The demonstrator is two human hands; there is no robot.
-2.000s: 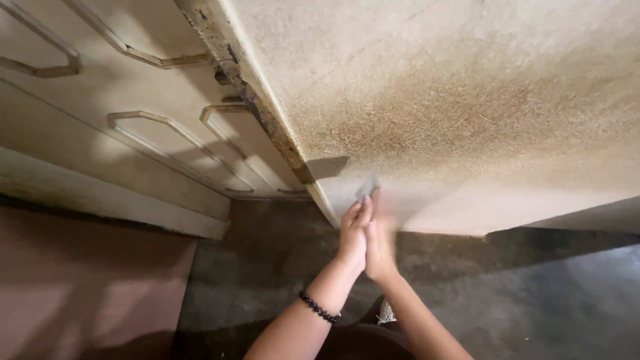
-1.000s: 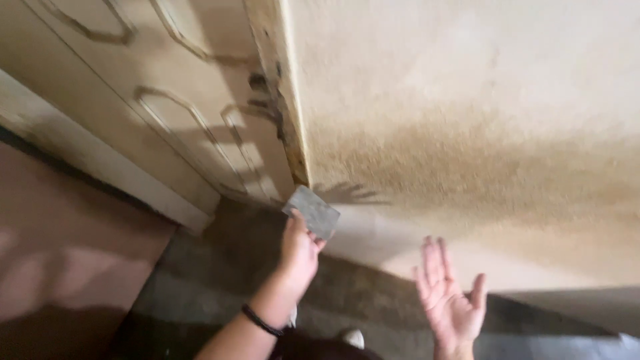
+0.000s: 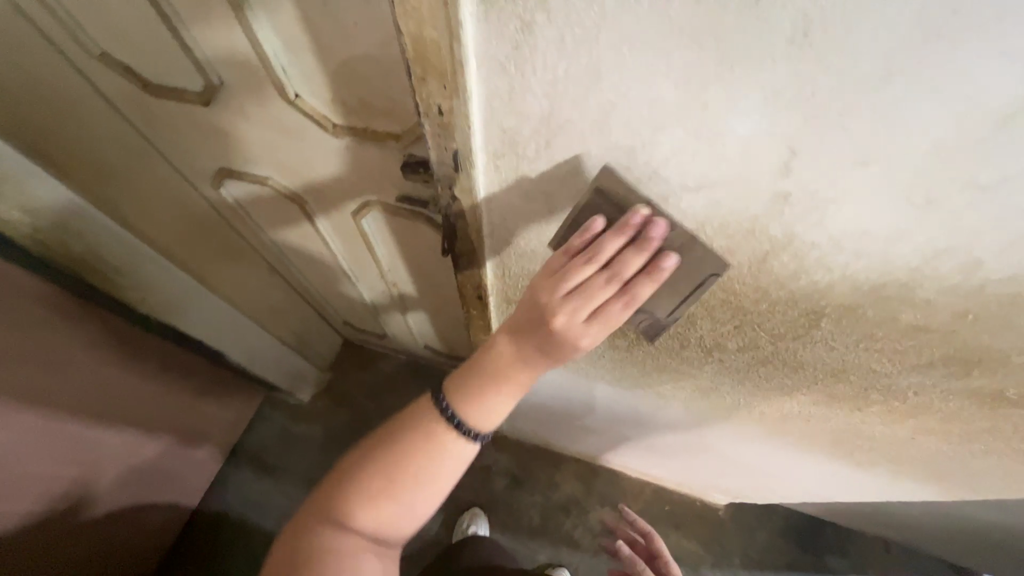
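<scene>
A square of grey-brown sandpaper [image 3: 692, 260] lies against the stained, pale wall [image 3: 744, 120], its lower right edge slightly folded. Over it my left hand [image 3: 588, 292], with a dark beaded bracelet [image 3: 460, 416] at the wrist, spreads its fingers flat and presses the sheet to the wall. The palm side is hidden. Low in the view, partly cut off by the bottom edge, my right hand [image 3: 640, 548] hangs above the floor with its fingers apart and nothing in it. A rough brown patch [image 3: 840, 344] of wall shows to the right of the sheet.
A panelled door [image 3: 320, 184] with a dark latch [image 3: 416, 168] stands at the left, beside a worn door frame [image 3: 472, 240]. Below is a dark floor [image 3: 552, 480], where a white shoe [image 3: 472, 524] shows. A pinkish surface [image 3: 104, 400] fills the lower left.
The left hand has moved up from beside the foot of the door frame onto the wall with the sheet. My right hand is lower in the view. Two seconds ago both hands were together.
</scene>
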